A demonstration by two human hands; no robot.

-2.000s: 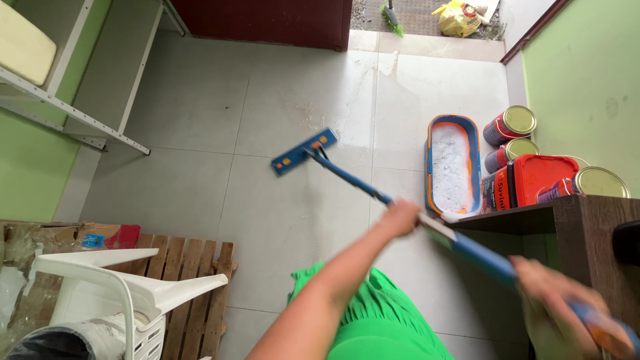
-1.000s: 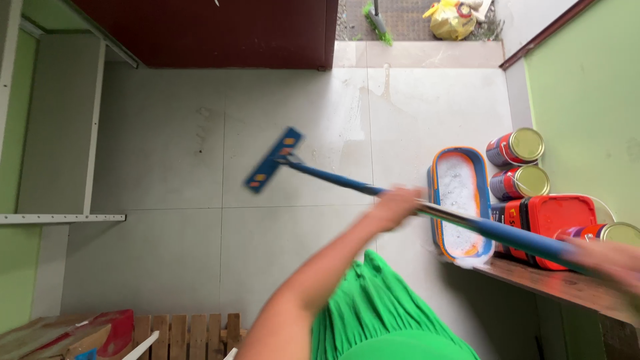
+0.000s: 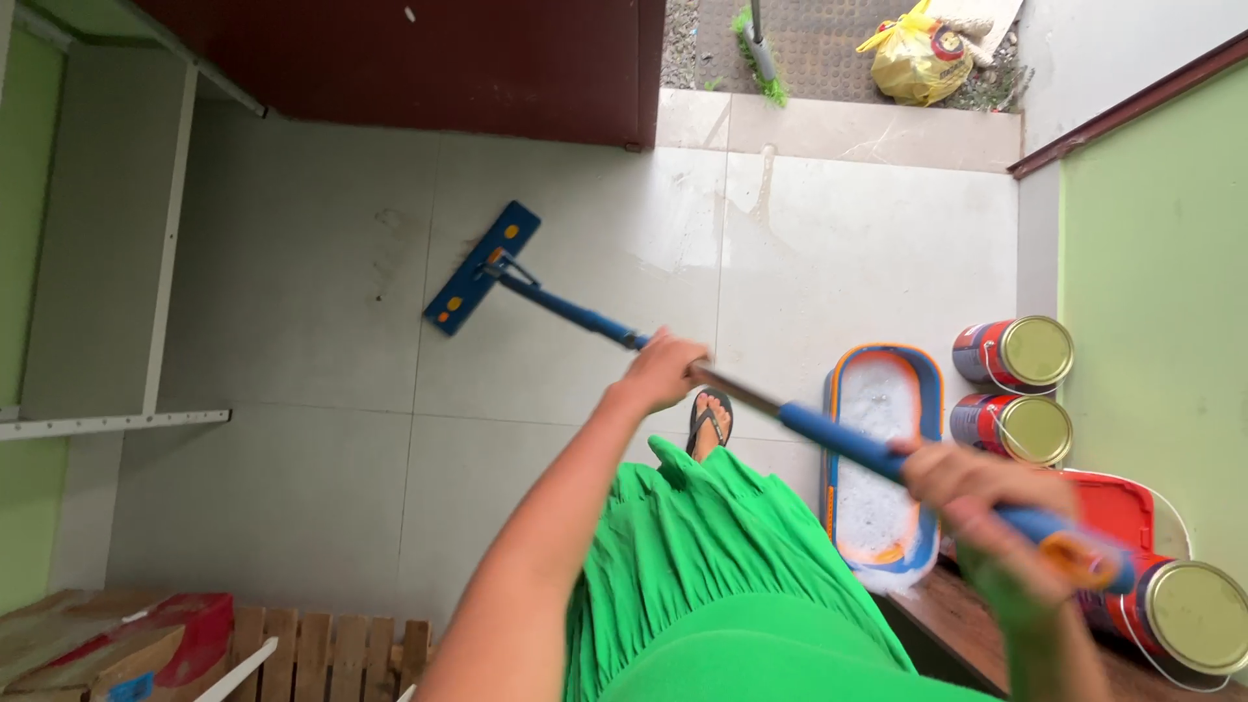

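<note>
A flat mop with a blue head (image 3: 482,268) lies angled on the tiled floor, its blue and metal pole slanting down to the right. My left hand (image 3: 666,370) is closed around the middle of the pole. Farther up, near the pole's end, my right hand (image 3: 985,487) grips the blue handle, somewhat blurred. Under the pole, right of my green clothing, stands a blue and orange bucket (image 3: 835,419) holding white foamy water. The mop head's underside is hidden.
Paint cans (image 3: 1036,351) and a red bucket (image 3: 1111,502) line the green wall at right. A dark red panel (image 3: 439,68) borders the floor above. Metal shelving (image 3: 107,234) stands left, a wooden pallet (image 3: 314,648) and cardboard box (image 3: 88,653) lower left. A yellow bag (image 3: 912,63) and a broom (image 3: 759,54) lie beyond the threshold.
Over the two seconds the mop head has turned to a steeper slant and moved left on the floor. Both hands have stayed on the pole. A sandaled foot now shows beneath my left hand.
</note>
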